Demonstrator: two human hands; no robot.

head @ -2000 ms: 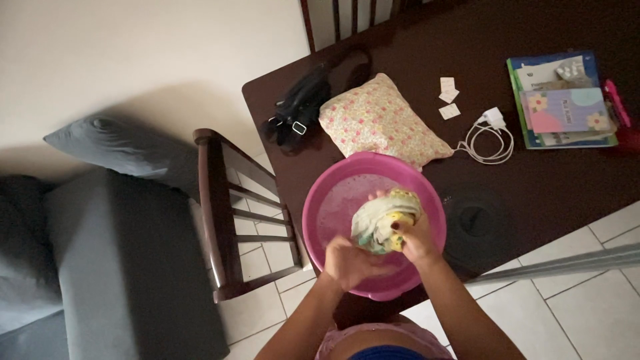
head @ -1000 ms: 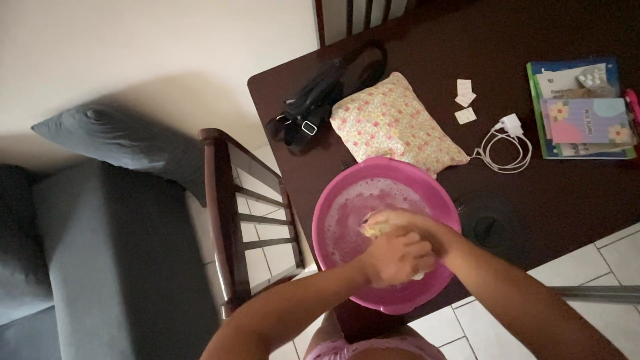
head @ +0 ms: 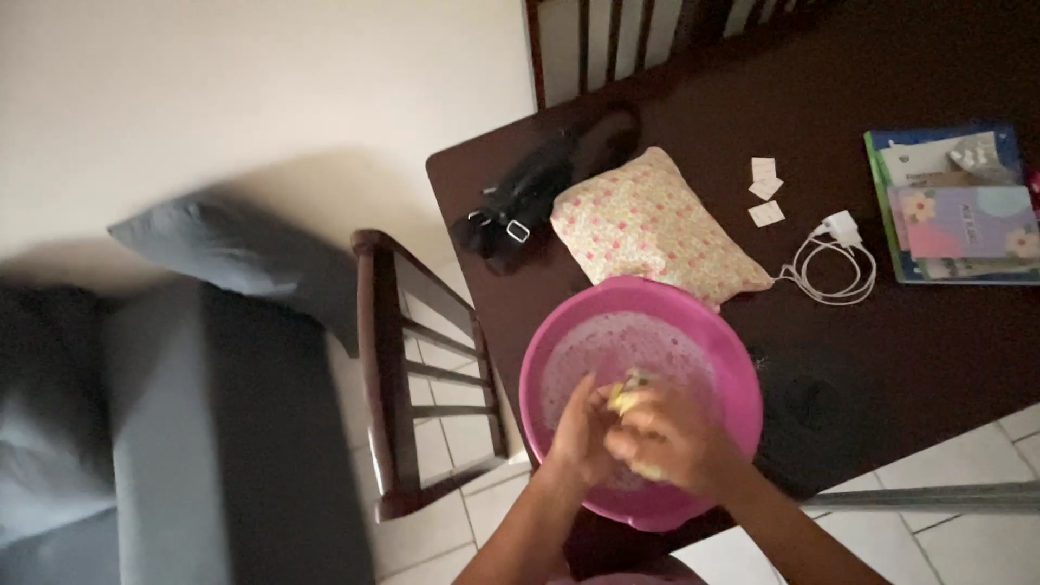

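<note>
A pink plastic basin (head: 735, 349) with sudsy water (head: 601, 341) stands at the edge of the dark table. Over it, my right hand (head: 670, 439) is closed around a bunched yellow and whitish cloth (head: 630, 398), its fingers blurred. My left hand (head: 581, 431) is against the cloth from the left, palm turned inward. Most of the cloth is hidden between the two hands.
A floral pillow (head: 650, 227) lies just behind the basin, with a black bag (head: 528, 195) to its left. White cards (head: 765, 214), a charger with coiled cable (head: 841, 231) and stacked notebooks (head: 967, 219) are farther right. A wooden chair (head: 378, 374) stands left of the table.
Two seconds ago the cloth showed loosely spread above the basin; now it is bunched between my hands. My hands were crossed over each other one second ago and are now side by side.
</note>
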